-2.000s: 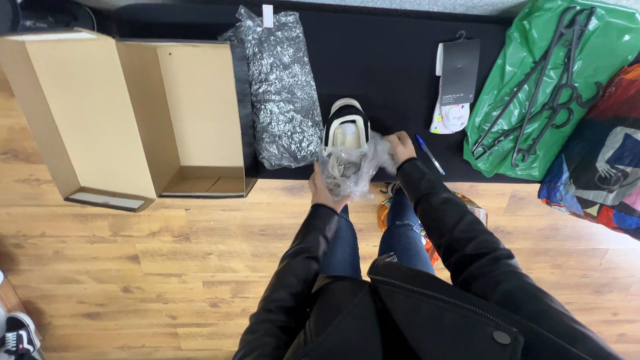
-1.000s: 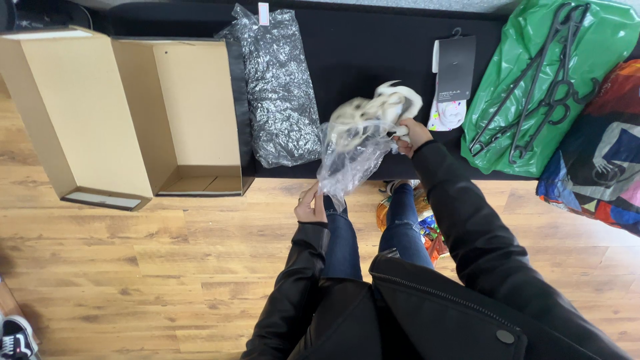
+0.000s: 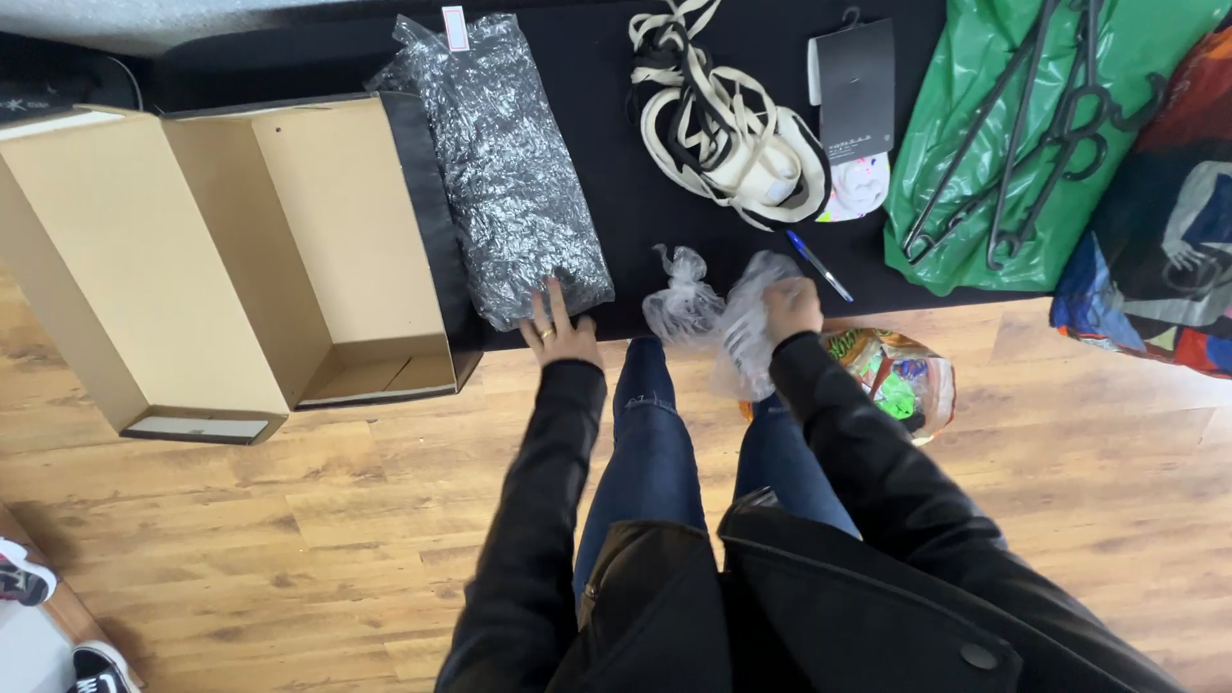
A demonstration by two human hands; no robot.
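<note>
My left hand [image 3: 561, 332] rests with fingers apart on the lower end of a crinkled clear plastic package [image 3: 515, 164] with dark contents, holding nothing. In my right hand [image 3: 794, 306] is a crumpled clear plastic bag [image 3: 751, 337], gripped at the table's front edge. A second clump of clear plastic [image 3: 683, 298] lies just left of it. Farther back, a cream and black sneaker [image 3: 760, 178] lies with long, loose laces [image 3: 707, 106] tangled over it. Right of the sneaker is a sock package with a black card [image 3: 857, 91]. A blue pen [image 3: 818, 265] lies near my right hand.
An open cardboard shoebox [image 3: 351, 231] stands at the left. On the right, black plastic hangers [image 3: 1039, 144] lie on a green plastic bag [image 3: 929, 192], beside a colourful printed bag [image 3: 1145, 260]. An orange bag [image 3: 938, 375] with wrappers sits below the table edge. Other shoes [image 3: 101, 669] are at lower left.
The sneaker and laces, close to my right hand a second ago, now lie farther back on the table. My left hand has moved up onto the plastic package. My right hand has come back toward the front edge.
</note>
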